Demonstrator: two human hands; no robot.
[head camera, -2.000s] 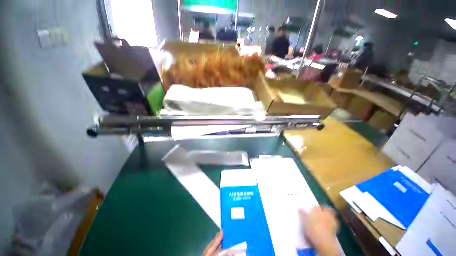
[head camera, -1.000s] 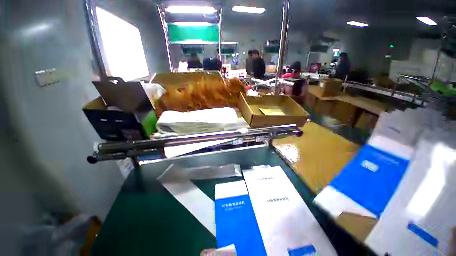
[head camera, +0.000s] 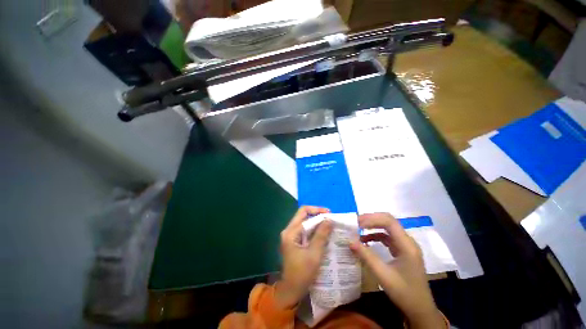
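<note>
My left hand (head camera: 302, 250) grips the left side of a white label sheet with fine print (head camera: 335, 273), thumb on top, at the bench's near edge. My right hand (head camera: 393, 260) is at the sheet's upper right edge with thumb and finger close to it; whether it pinches the sheet is unclear. Beyond my hands a blue-panelled box blank (head camera: 326, 183) lies flat, its lower end hidden by the sheet. A mostly white box blank (head camera: 392, 170) lies beside it on the right. A long white liner strip (head camera: 266, 157) lies to the left on the green bench (head camera: 218, 218).
A double metal rail (head camera: 283, 61) crosses the back of the bench, with folded white material (head camera: 257, 32) behind it. A brown-covered table (head camera: 475, 71) and blue-and-white blanks (head camera: 540, 148) are at right. A clear plastic bag (head camera: 128, 250) hangs at left beside the wall.
The view has tilted down to the bench. Both hands have come into view at the near edge, with the printed label sheet between them. The blanks on the bench look unchanged.
</note>
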